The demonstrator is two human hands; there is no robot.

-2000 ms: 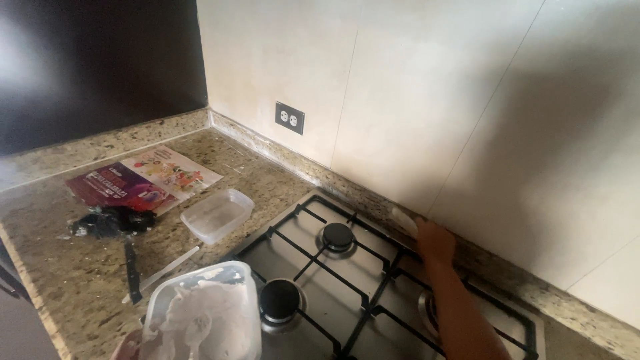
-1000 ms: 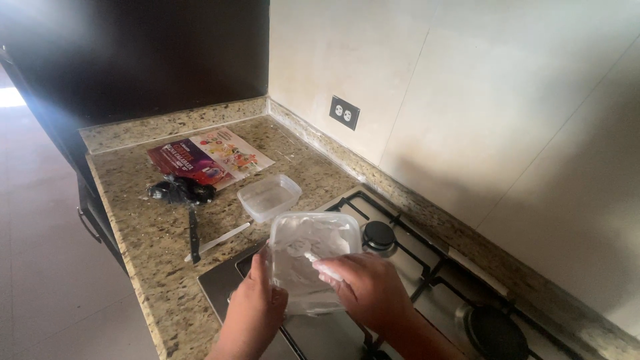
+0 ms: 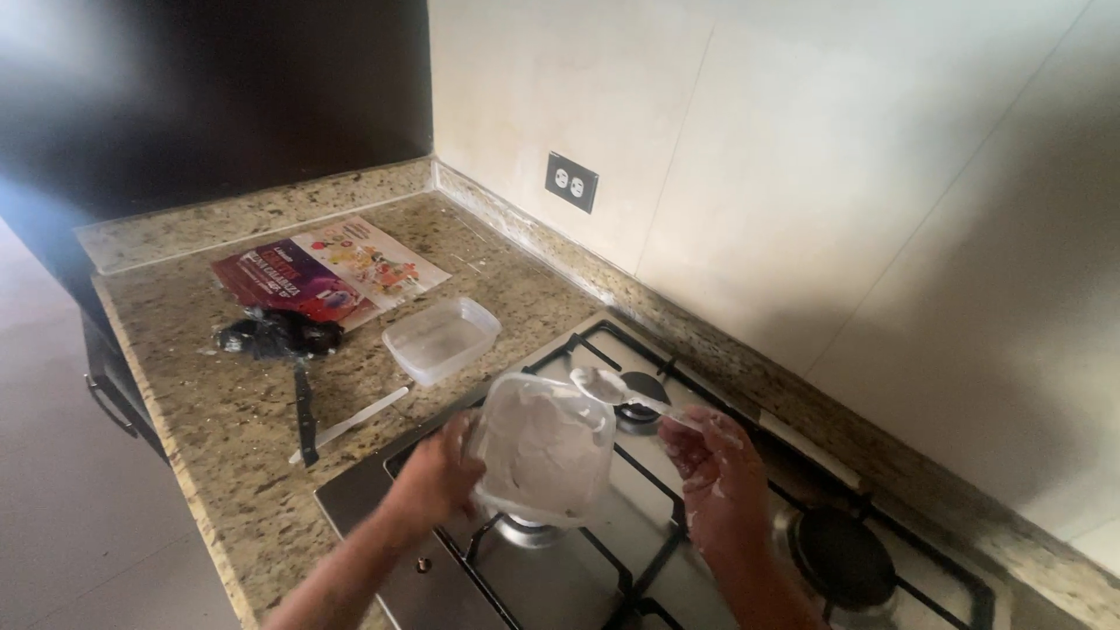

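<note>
My left hand grips the left side of a translucent plastic tub, tilted above the gas cooktop, with white paste smeared inside. In my right hand, spotted with the same paste, is a plastic spoon whose bowl, loaded with paste, is by the tub's upper right rim. An empty clear plastic container rests on the granite counter. Left of it lie a black-handled tool, its other end hidden by a crumpled black plastic bag, and a whitish plastic strip.
The steel gas cooktop has black grates and burners. A printed leaflet lies towards the back of the granite counter. A low granite backsplash, streaked white, runs below a wall outlet. A light strip lies along the cooktop's back edge.
My right hand has come from the backsplash to the tub, then lifted the spoon out of it to the rim. The tub, upright one second ago, is now tilted.
</note>
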